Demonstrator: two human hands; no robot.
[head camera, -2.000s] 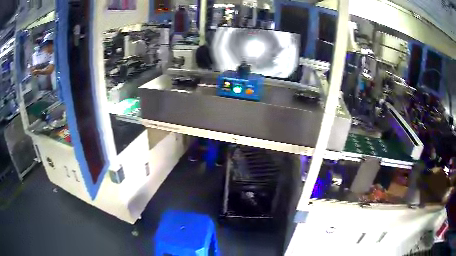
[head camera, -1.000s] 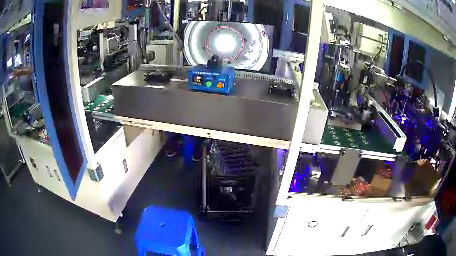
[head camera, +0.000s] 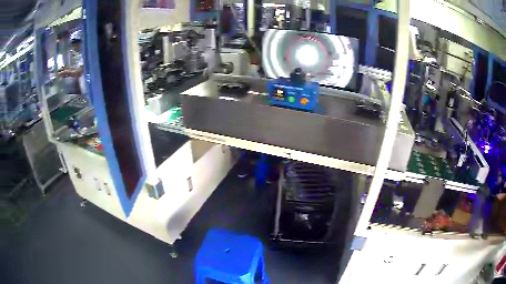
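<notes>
Neither of my hands is in view. Ahead, a bright blue control box with a green and an orange button sits on a long grey metal cover bridging two machines. A dark round fixture stands on the box. Behind it a wide monitor shows grey-white rings around a bright centre. Small round metal parts lie on the green belt at the right; single parts are blurred.
A blue plastic stool stands on the floor at bottom centre. A black slatted rack is under the bridge. A cream post and a blue-framed door stand upright. Reddish parts lie below the right belt. A blurred person shows far left.
The view swung left since one second ago, so the machines, box and stool sit further right in the picture. The monitor's red circle looks fainter than one second ago.
</notes>
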